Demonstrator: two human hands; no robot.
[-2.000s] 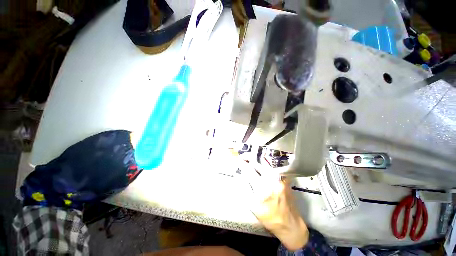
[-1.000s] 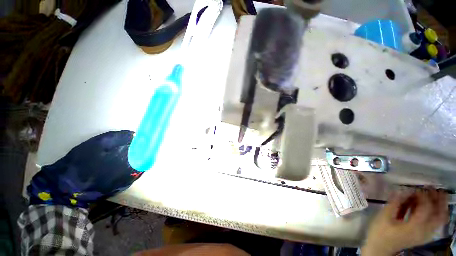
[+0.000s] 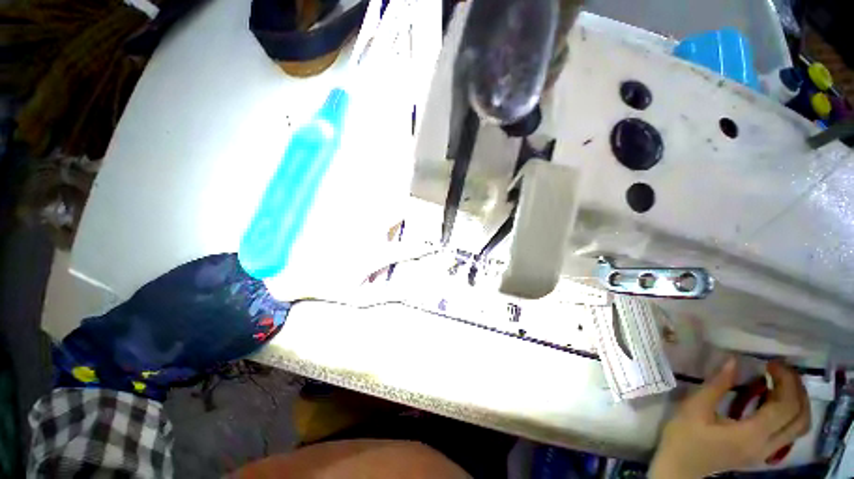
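My right hand (image 3: 730,432) is at the right of the table, with its fingers around the red-handled scissors (image 3: 746,400); the blades are hidden. A dark patterned sleeve (image 3: 178,313) with a checked part reaches in from the left. Its end meets strong glare, and I cannot make out my left hand there. A fine pale line, maybe thread, runs from the sleeve's end towards the needle area (image 3: 473,267), where glare hides detail. The slotted white pieces (image 3: 639,351) lie right of the needle, near the front edge.
A bright blue bottle-shaped object (image 3: 295,192) lies left of the machine head (image 3: 599,168). A brown-navy band (image 3: 309,42) and white strips (image 3: 403,42) are at the far edge. A silver thread guide (image 3: 655,280) is on the machine. A bare knee or leg shows below the table.
My right hand has moved from the needle area to the scissors at the right. The view has shifted a little. A pale line now shows between the sleeve's end and the needle area.
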